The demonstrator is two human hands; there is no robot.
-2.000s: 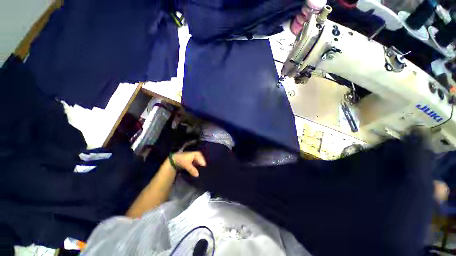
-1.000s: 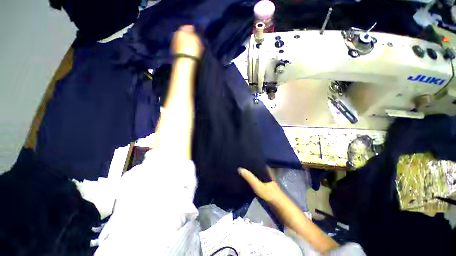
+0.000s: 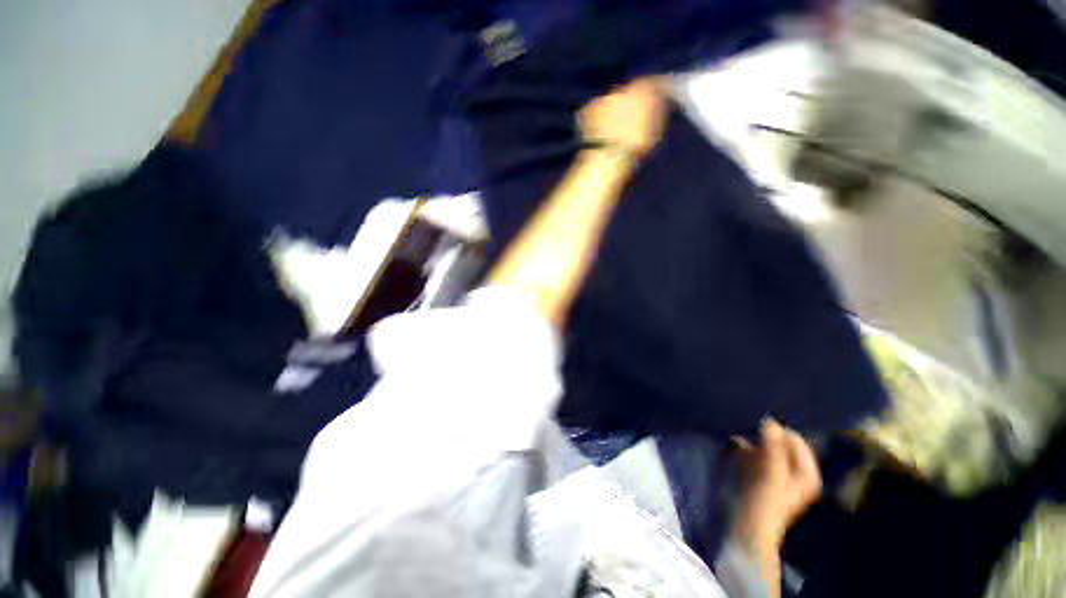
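A large dark navy cut panel lies spread in front of me, left of the sewing machine. My left hand is on its upper part, with fingers blurred against the cloth; I cannot tell whether it grips the cloth. My right hand is at the panel's lower edge with its fingers up against the cloth; its grip is blurred too. The white sewing machine is at the upper right, cut off by the picture's edge. Its needle area is too blurred to make out.
More navy cloth is spread at the upper left. A dark garment pile lies at the left. An open drawer shows between them. A slim dark tool lies on the machine bed. Dark cloth is at the lower right.
The view has turned, so the machine sits further right and tilted. The dark panel, bunched and upright before, now lies spread wide. My right hand has moved right, to its lower edge.
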